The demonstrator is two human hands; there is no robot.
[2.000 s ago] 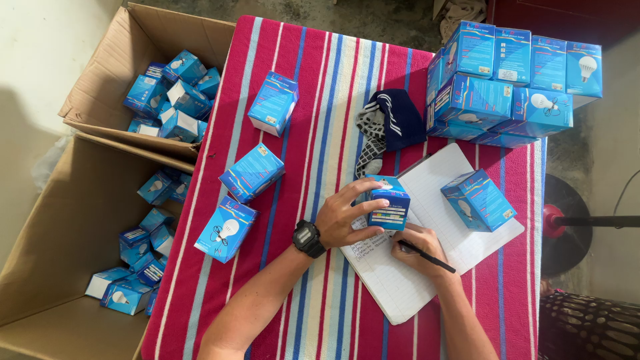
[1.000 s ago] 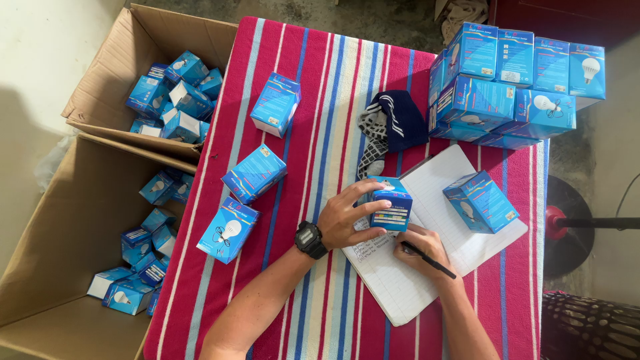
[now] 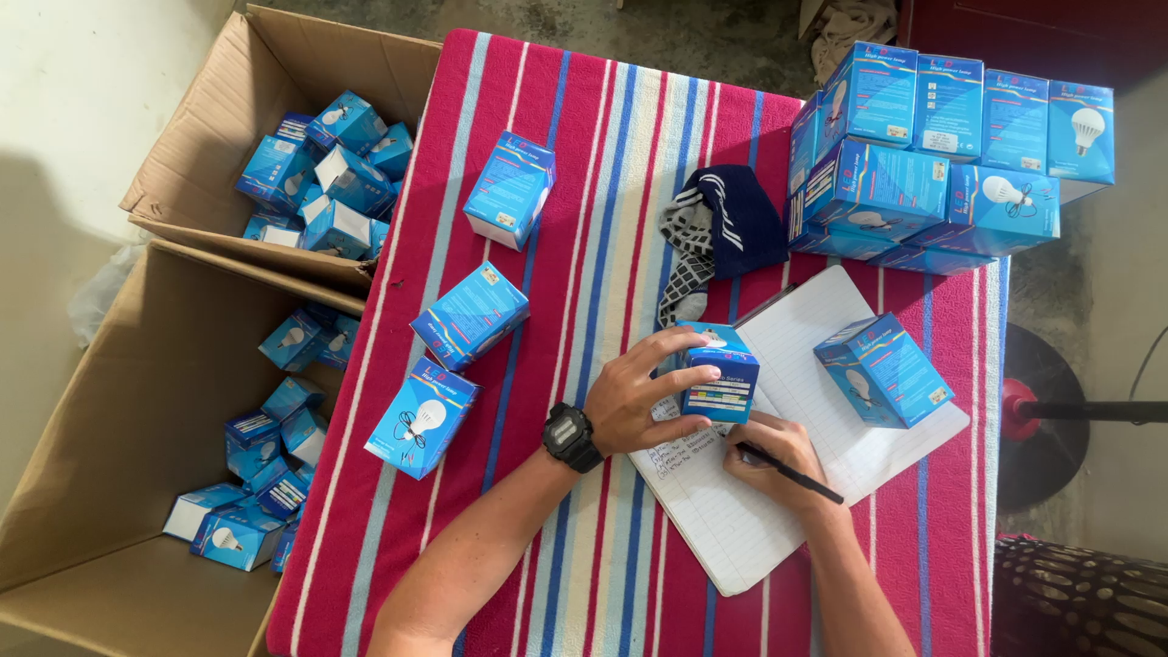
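Note:
My left hand (image 3: 643,392), with a black digital watch on its wrist, grips a blue LED bulb box (image 3: 721,388) that stands upright by the notebook's written page. In my right hand (image 3: 780,461) is a black pen (image 3: 792,473), its tip at the handwriting just below that box. The open lined notebook (image 3: 730,538) lies tilted on the striped cloth. Another bulb box (image 3: 883,370) rests on its right-hand page. Three more boxes lie to the left: one at the top (image 3: 511,192), one in the middle (image 3: 470,317) and one lower down (image 3: 423,418).
Stacked bulb boxes (image 3: 890,187) occupy the table's far right corner. Beside them lies a navy and grey patterned cloth item (image 3: 735,219). Two cardboard cartons (image 3: 173,173) (image 3: 119,392) holding bulb boxes stand along the left edge. A round black base with a pole (image 3: 1040,411) is at the right.

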